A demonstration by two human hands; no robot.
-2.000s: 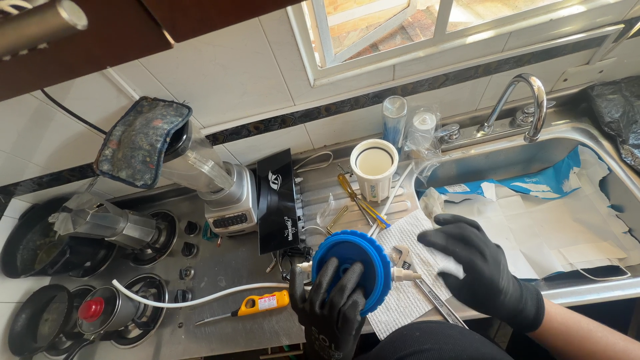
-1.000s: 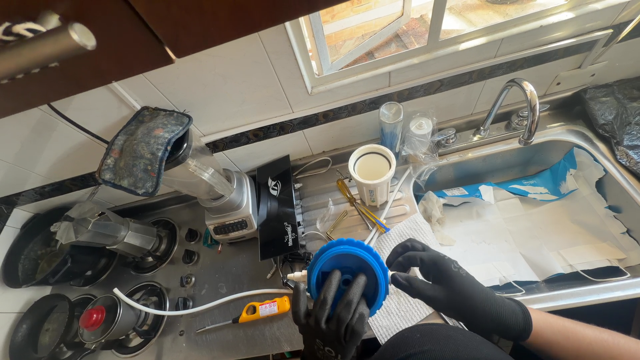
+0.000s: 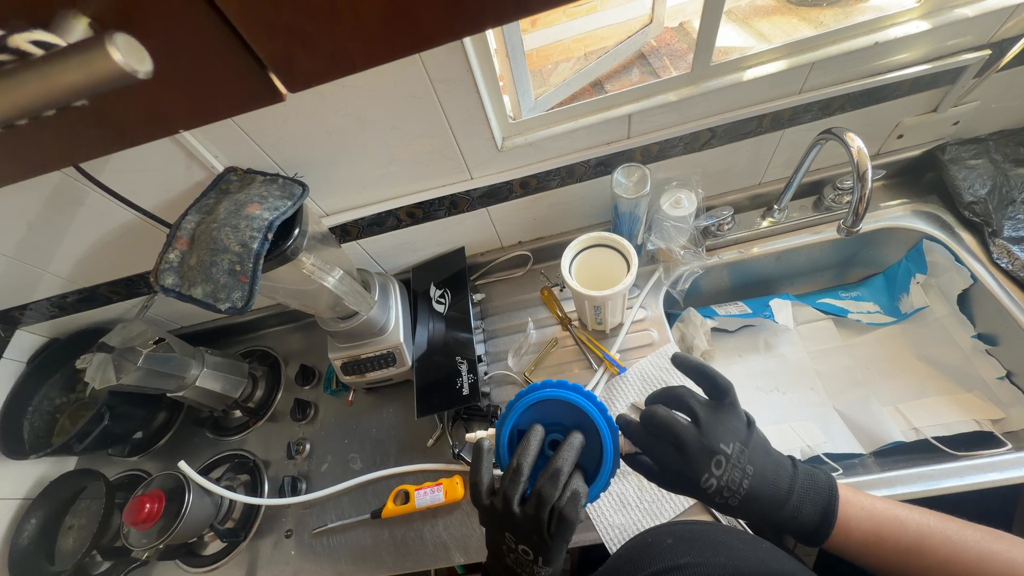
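A round blue plastic filter-housing cap (image 3: 588,416) with a ribbed rim is held by my left hand (image 3: 532,496), in a black glove, its fingers inside the cap. My gloved right hand (image 3: 704,440) has its fingertips at the fitting on the cap's right side; a second pale fitting (image 3: 480,435) sticks out on the left. Behind the cap stands the open white filter housing (image 3: 600,280). Beside it lie screwdrivers (image 3: 570,320) and a white tube. A white paper towel (image 3: 640,496) lies under and right of the cap.
Left are a yellow gas lighter (image 3: 424,496), a curved white hose (image 3: 320,490), a blender (image 3: 368,336), a black panel (image 3: 444,332) and a stove with a moka pot (image 3: 180,372) and pans. Right, the sink (image 3: 680,300) holds torn paper, under a chrome faucet (image 3: 856,172).
My right hand has come in from the right to the cap's right fitting, where a metal tool lay near it in the earliest frame. My left hand stays on the cap.
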